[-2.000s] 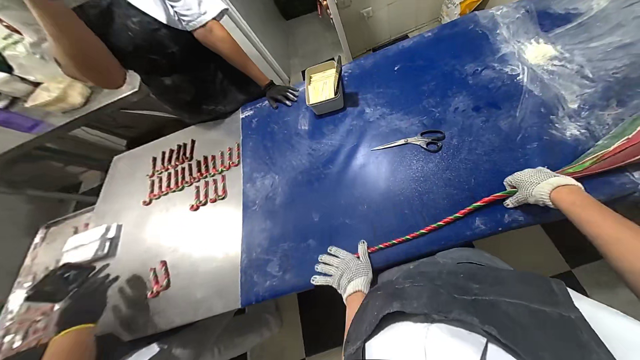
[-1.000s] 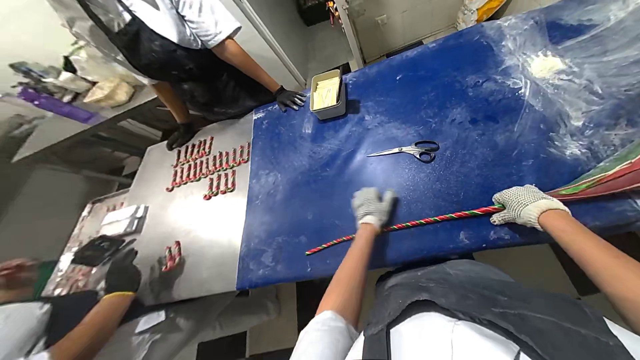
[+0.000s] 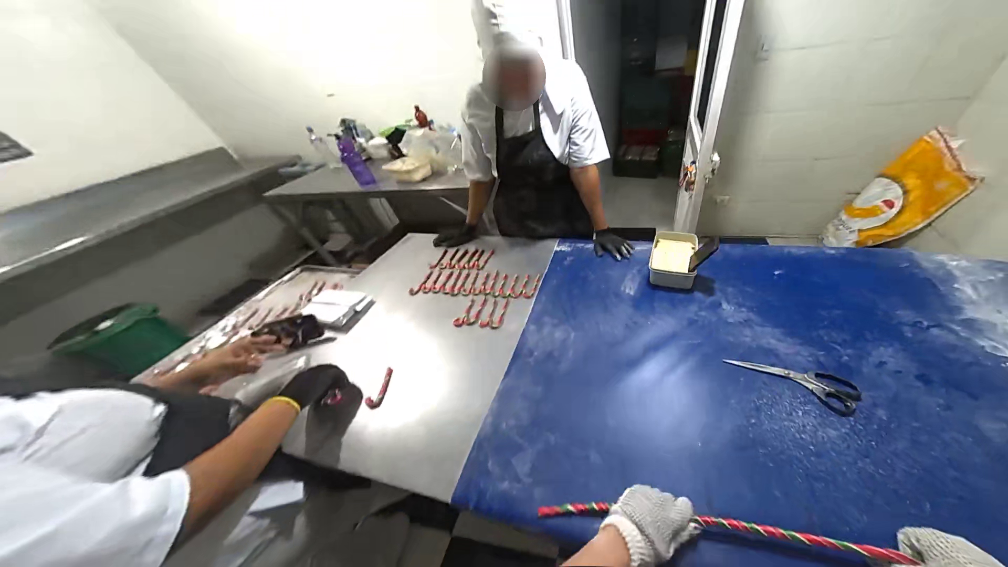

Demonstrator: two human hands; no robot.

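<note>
A thin twisted rope of red, green and white candy [image 3: 795,535] lies along the near edge of the blue table mat [image 3: 630,378]. My left hand [image 3: 652,520], in a white knitted glove, rests over the rope near its left end, which sticks out past the fingers; whether the fingers are closed on it is hidden. At the bottom right, my right hand [image 3: 949,547], gloved alike, is at the rope and partly cut off by the frame edge. Scissors [image 3: 811,384] with black handles lie on the mat beyond my hands.
Candy canes [image 3: 476,283] lie in rows on the steel table [image 3: 441,378], with one more [image 3: 379,387] nearer. A co-worker with black gloves leans at the far side; another works at the left. A tub [image 3: 673,260] stands at the mat's back edge.
My left hand has moved from the rope's left end to a place further along it. The co-worker at the left has picked up one of two nearer candy canes. The view has swung left and up.
</note>
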